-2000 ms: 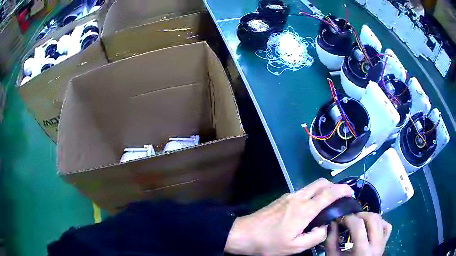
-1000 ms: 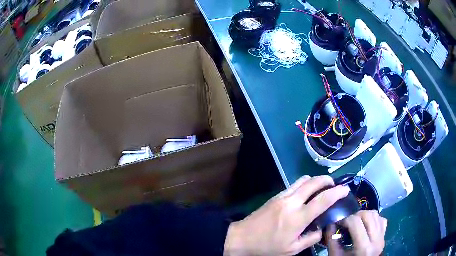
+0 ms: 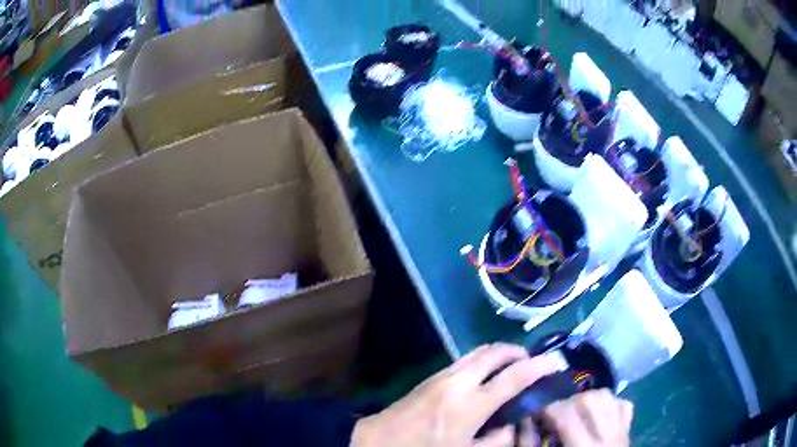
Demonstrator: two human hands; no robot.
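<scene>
My left hand [image 3: 446, 397] holds a black camera head [image 3: 530, 397] at the bottom of the picture, over the dark green bench. My right hand [image 3: 587, 421] is bent in at the head's lower side, its fingertips among small parts that are blurred and partly hidden. Right behind them is a camera housing with a white bracket plate [image 3: 636, 327] and a black inside with orange and yellow wires. Another open housing [image 3: 535, 249] stands beyond it, with red, blue, orange and yellow leads rising out.
More housings [image 3: 690, 249] stand at the right. Loose black heads [image 3: 381, 83] and a tangle of white cord [image 3: 441, 113] lie farther up the bench. An open carton [image 3: 218, 236] with white parts at the bottom stands left, and another carton holds white housings [image 3: 54, 131].
The view has shifted, so the bench and carton sit farther left and lower. Both hands stay at the black head, which is tilted a little differently.
</scene>
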